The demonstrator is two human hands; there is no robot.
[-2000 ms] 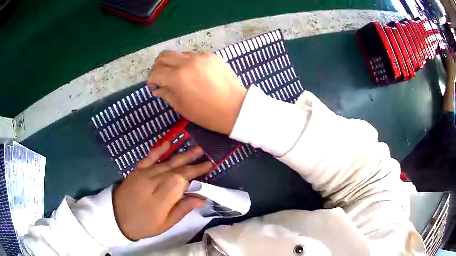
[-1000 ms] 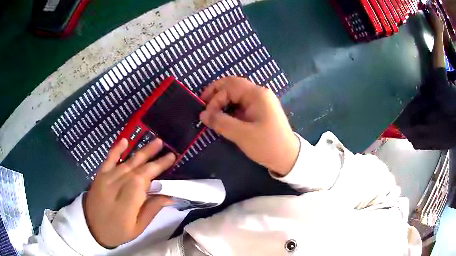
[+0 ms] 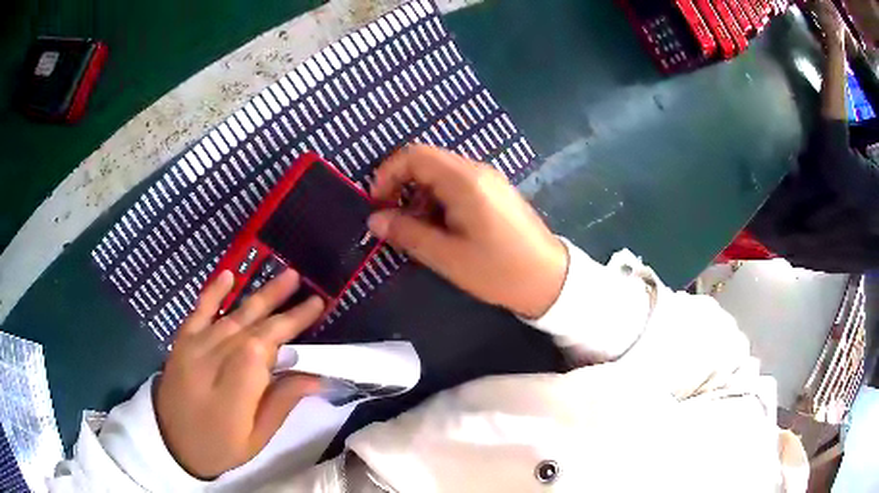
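Observation:
A red radio [image 3: 320, 223] with a black mesh grille and small dark keys lies face up, slanted, on a dark sheet with rows of narrow white stickers [image 3: 231, 144]. My left hand [image 3: 231, 371] rests its fingertips on the key end of the radio and keeps a curled white label sheet [image 3: 361, 366] under the thumb. My right hand [image 3: 463, 226] has thumb and forefinger close together at the grille's right edge. A tiny light strip [image 3: 366, 238] shows at the thumb tip; whether the fingers still grip it is hidden.
A row of red radios [image 3: 699, 29] stands at the upper right. A single radio with a light label [image 3: 66, 77] lies beyond the pale edge strip [image 3: 116, 183]. Label sheets [image 3: 27, 395] lie at the far left. Another person's dark sleeve [image 3: 819, 207] is at the right.
My right hand has come down from the sticker sheet's far side to the radio's grille edge. The grille is now uncovered. The view has shifted, and the single radio beyond the strip appears farther left.

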